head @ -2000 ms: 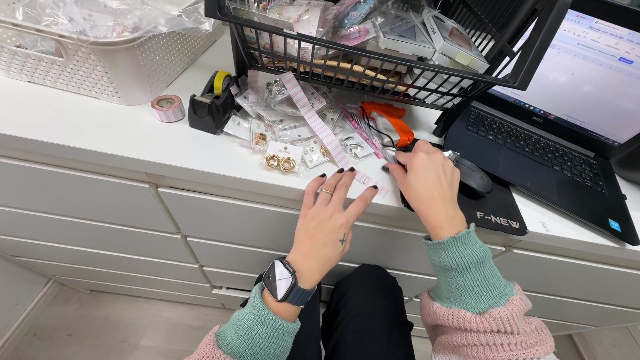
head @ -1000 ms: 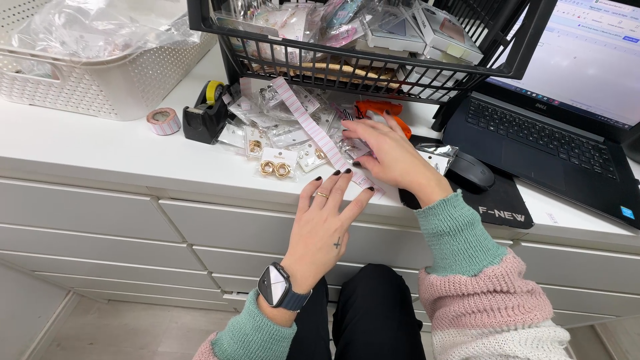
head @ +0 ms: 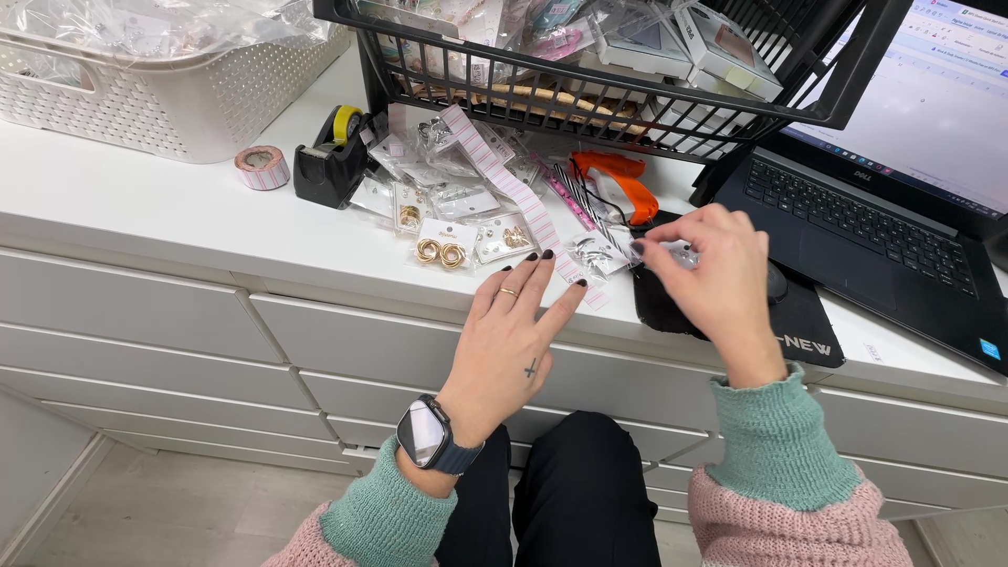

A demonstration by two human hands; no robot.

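Observation:
My left hand (head: 508,335) lies with spread fingers at the counter's front edge, its fingertips on the lower part of a strip of pink-striped labels (head: 504,177). Thumb and forefinger of my right hand (head: 713,276) pinch the edge of a small clear packet of earrings (head: 683,253) above the black mouse pad; the hand partly hides it. Another packet with dark hoop earrings (head: 596,253) lies just left of those fingers. Gold knot earrings on a white card (head: 442,244) sit left of the strip, among several bagged earrings on cards.
A black tape dispenser (head: 331,161) and a label roll (head: 262,168) stand left of the packets. Behind are a white perforated basket (head: 157,102) and a black plastic basket (head: 504,59). An orange tagging gun (head: 618,181), pens, a mouse (head: 776,283) and a laptop (head: 858,228) are at right.
My right hand has moved right from over the packets beside the label strip to above the mouse pad, with a small packet now in its fingers. My left hand stays by the strip.

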